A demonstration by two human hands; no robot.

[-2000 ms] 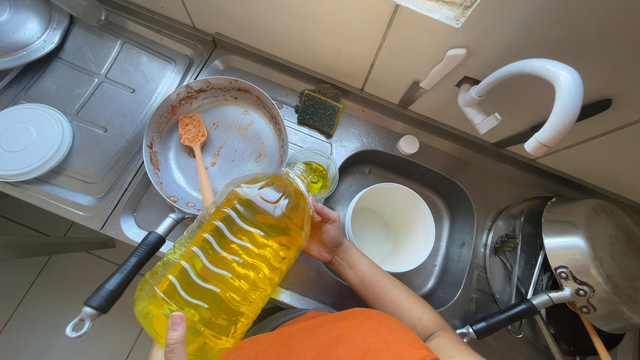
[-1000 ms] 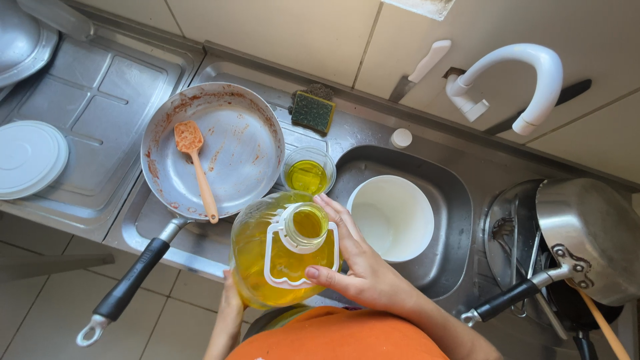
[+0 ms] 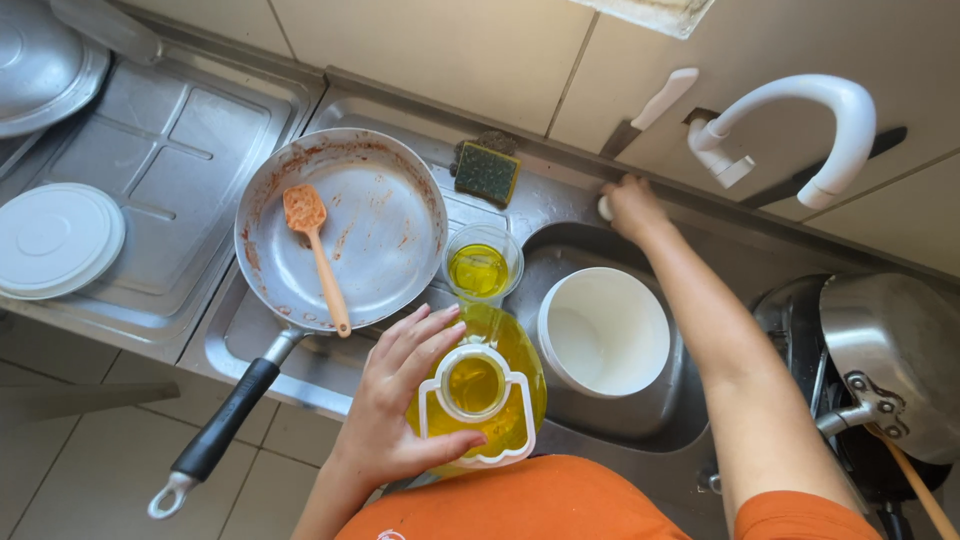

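My left hand holds the neck and shoulder of a large plastic jug of yellow liquid, which stands upright, uncapped, close to my body. My right hand is stretched to the back rim of the sink, its fingers on a small white cap. Between the pan and the basin sits a clear cup with yellow-green liquid in it. A white bucket rests in the sink basin. At the left, a dirty frying pan holds an orange spatula smeared with food.
Behind the cup lies a green and yellow sponge against a scouring pad. A white faucet curves over the right side. A knife leans on the tiled wall. Steel pots crowd the right; white lids lie on the left drainboard.
The jug was tilted at the cup two seconds ago and now stands upright. My right hand has left the jug and moved to the cap at the back of the sink; my left hand now holds the jug's top.
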